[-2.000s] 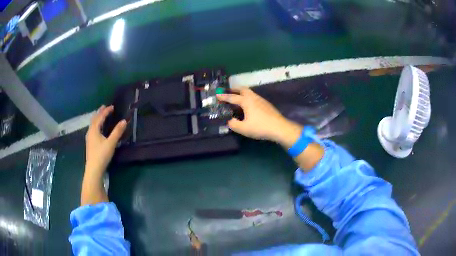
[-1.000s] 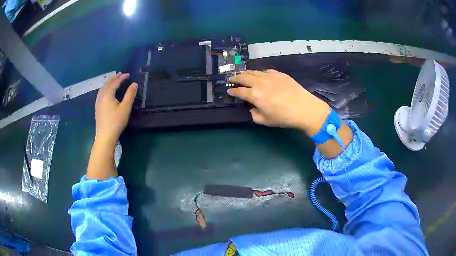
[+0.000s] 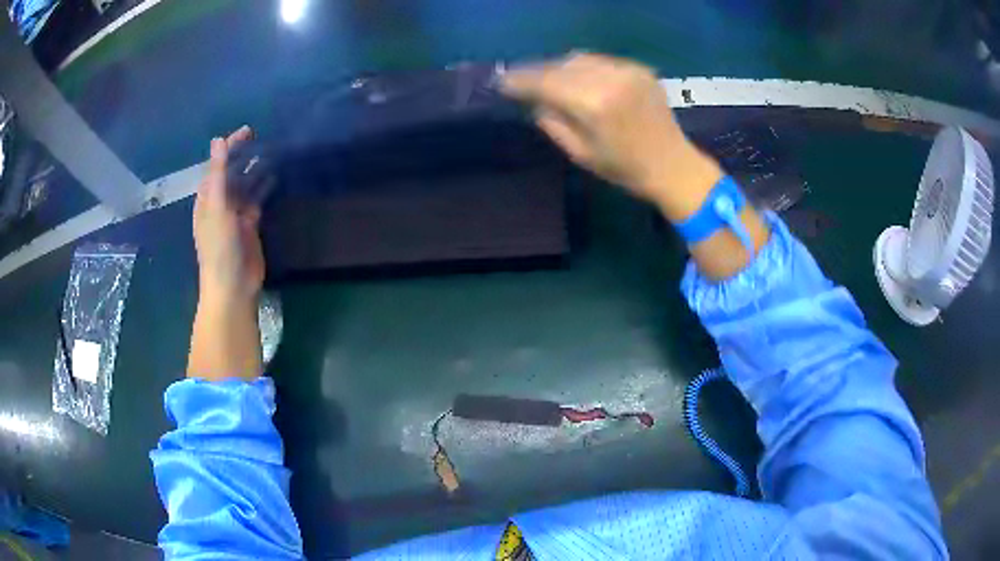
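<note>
The open tablet [image 3: 384,115] is a dark flat unit, blurred and seen at a steep slant, its far edge raised. A dark smooth panel [image 3: 428,225] shows on its near side; whether it is part of the tablet or a support under it, I cannot tell. My left hand [image 3: 230,214] grips the tablet's left end, fingers along its edge. My right hand [image 3: 609,121] is blurred at the tablet's far right corner, thumb and fingers close together; whether they hold the corner is unclear. The mainboard and flex cable cannot be made out.
A slim dark part [image 3: 507,410] with red wires and a copper-coloured piece lies on the green mat near my body. A clear bag [image 3: 93,334] lies at the left. A white fan [image 3: 941,225] stands at the right. A pale rail [image 3: 790,96] runs behind. A blue coiled cord [image 3: 707,438] hangs by my right sleeve.
The tablet has gone from lying flat with its inside showing to a steep slant. My right hand has moved from the mainboard up to the far right corner. My left hand has closed around the left end.
</note>
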